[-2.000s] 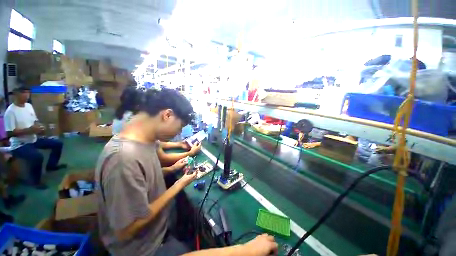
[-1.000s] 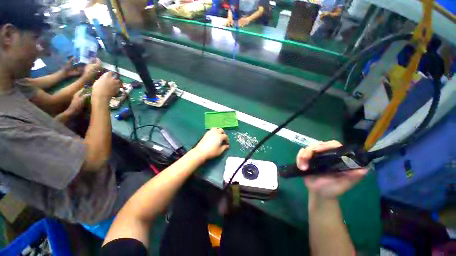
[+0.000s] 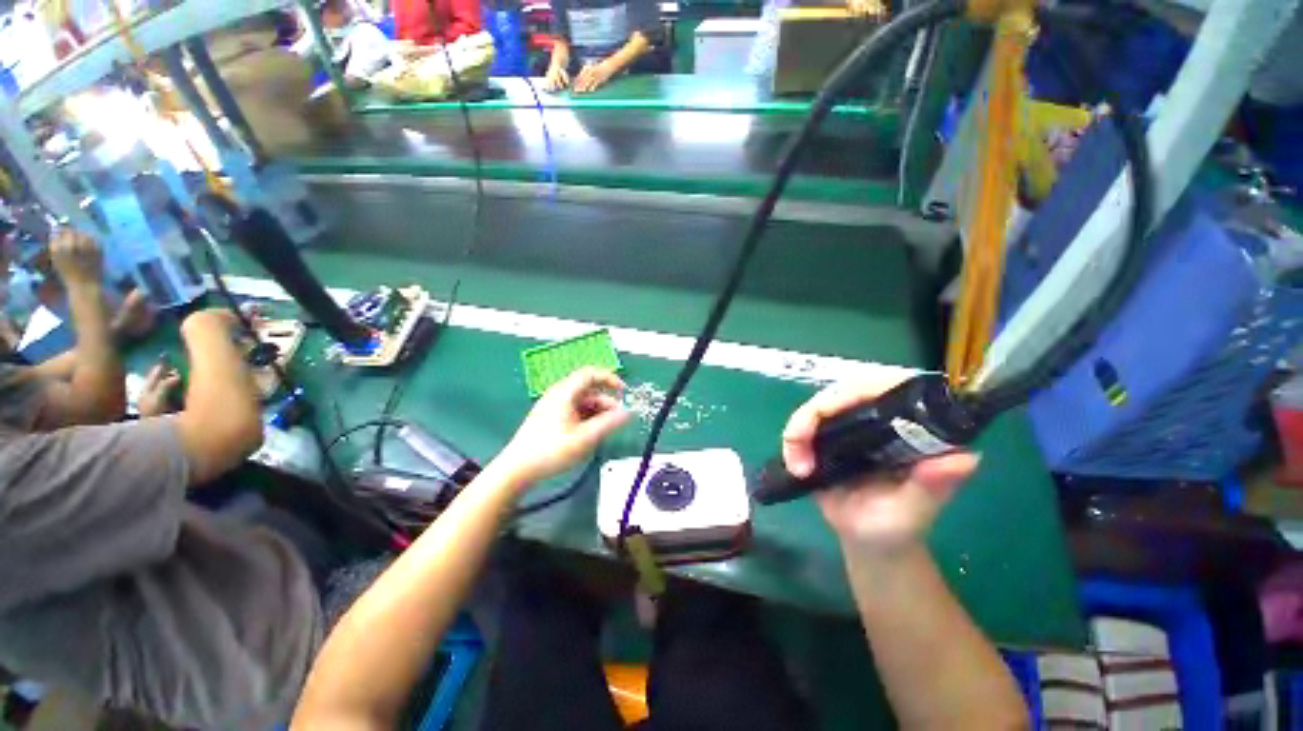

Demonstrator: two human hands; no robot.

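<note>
A white device housing point(image 3: 673, 493) with a dark round centre lies on the green bench in front of me. A yellow-green ribbon point(image 3: 646, 563) hangs from its front side. My right hand point(image 3: 883, 471) is closed around a black electric screwdriver point(image 3: 872, 440), tilted nearly level, its tip just right of the housing. My left hand point(image 3: 572, 417) is at the left edge of the scattered small screws point(image 3: 660, 406), fingers curled; whether they pinch a screw is too small to tell. The green screw tray point(image 3: 570, 360) lies just behind that hand.
A black cord crosses in front of the housing. An orange strap point(image 3: 992, 214) hangs at right. Left are a power adapter point(image 3: 415, 464), a neighbour's open unit point(image 3: 383, 326) under another screwdriver, and a person's arms. A dark conveyor point(image 3: 615, 264) runs behind. A blue crate point(image 3: 1193, 643) holds white pieces, lower right.
The view has turned to the right, so bench things appear further left. My left hand's fingers have moved towards the screws and look more spread. My right hand still holds the screwdriver beside the housing.
</note>
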